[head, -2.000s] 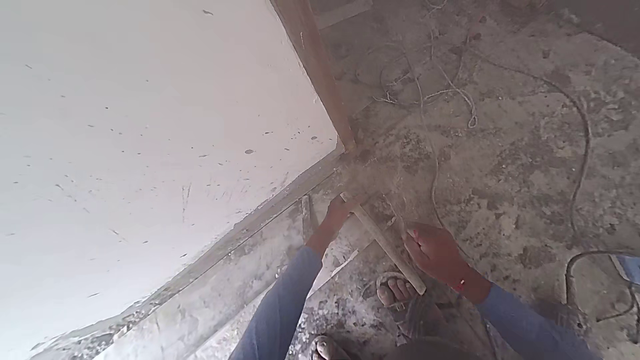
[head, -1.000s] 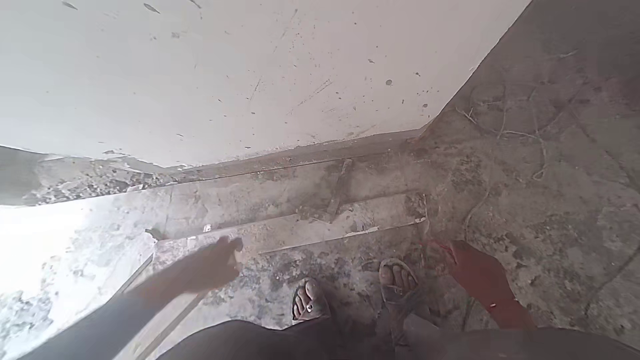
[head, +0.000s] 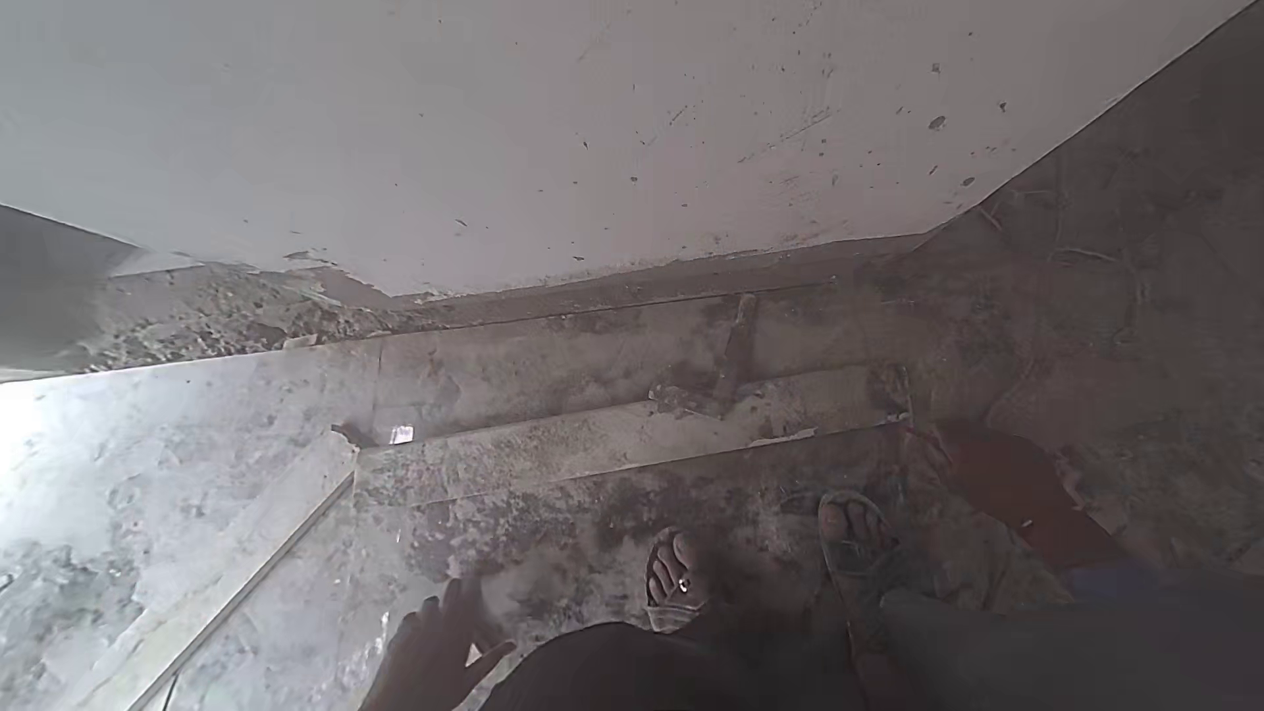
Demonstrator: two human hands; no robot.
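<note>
My left hand (head: pixel 439 647) hangs low in the view beside my left knee, fingers spread and holding nothing. At the right, my right hand (head: pixel 997 484) reaches down near the right end of a flat, pale strip (head: pixel 533 444) lying along the dusty floor; its fingers are blurred, and I cannot tell whether they hold anything. A hammer (head: pixel 736 346) rests on the floor against the strip, its head partly on it. Another pale strip (head: pixel 237 563) runs diagonally from the strip's left end toward the lower left.
A white, speckled wall or panel (head: pixel 592 128) rises in front, with rough, broken rubble (head: pixel 217 321) along its lower left edge. My sandalled feet (head: pixel 676 578) stand behind the long strip. Thin cord (head: pixel 1086 255) lies on the dark floor at the right.
Two seconds ago both hands were close together at a strip. My left hand has since moved away from it and now sits lower, with fingers apart. The view has swung left.
</note>
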